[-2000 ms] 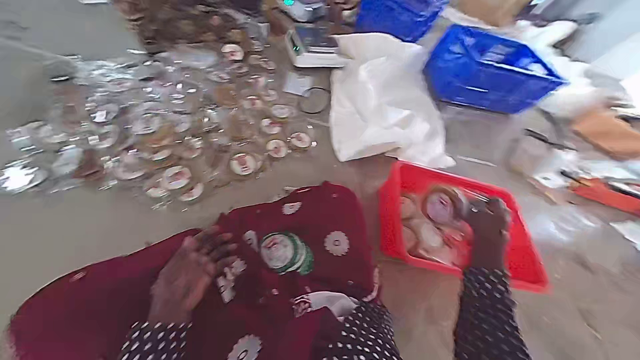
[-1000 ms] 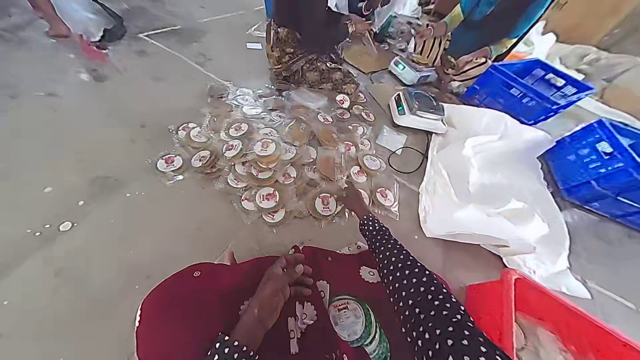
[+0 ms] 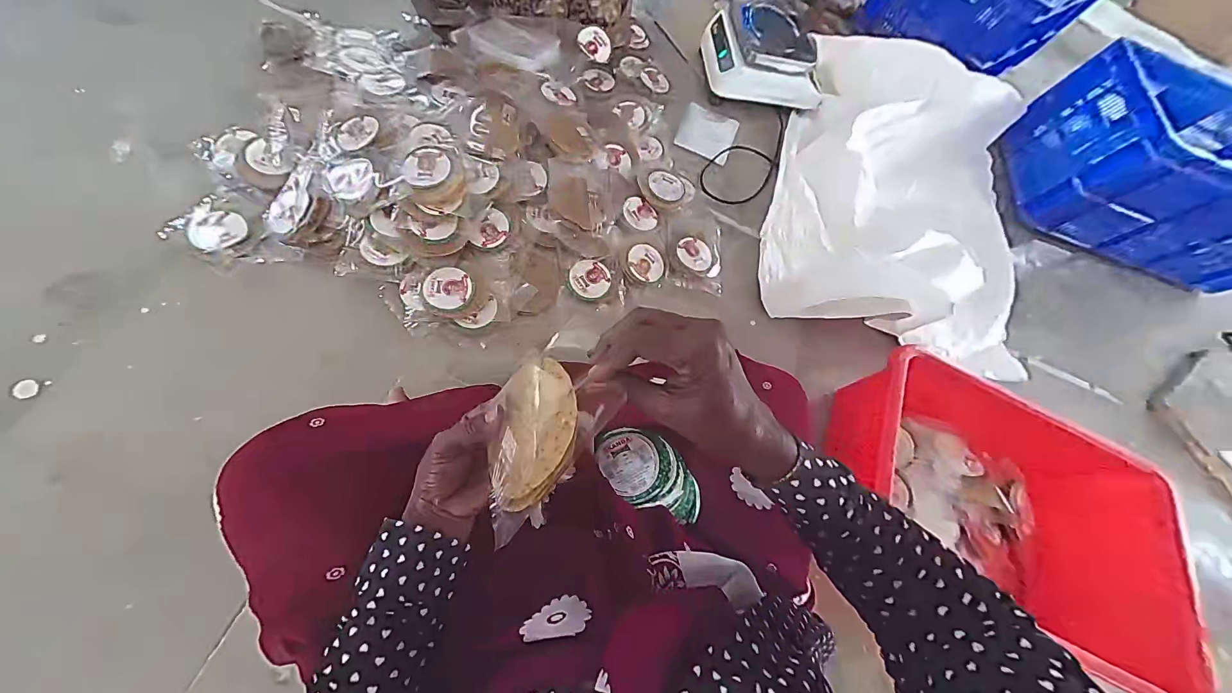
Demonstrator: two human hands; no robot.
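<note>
A clear plastic packet of round, flat, pale yellow discs (image 3: 539, 435) is held upright above the maroon cloth on my lap. My left hand (image 3: 460, 472) grips the packet's left side. With thumb and fingertips, my right hand (image 3: 683, 385) pinches the plastic at its upper right edge. Just below my right hand, a fanned stack of round green-and-white printed labels (image 3: 635, 467) lies on the maroon cloth (image 3: 366, 472). Beyond my hands, a wide heap of similar packets with round labels (image 3: 448, 289) covers part of the floor.
A red plastic crate (image 3: 1107, 520) with some packets inside stands at my right. Behind it lie a white plastic sack (image 3: 885, 192) and a blue crate (image 3: 1126, 164). A white weighing scale (image 3: 760, 72) stands at the top, near a black cord loop (image 3: 736, 175).
My right hand has moved from the heap of packets back over my lap. My left hand, holding nothing a second ago, now grips a packet. The view has shifted.
</note>
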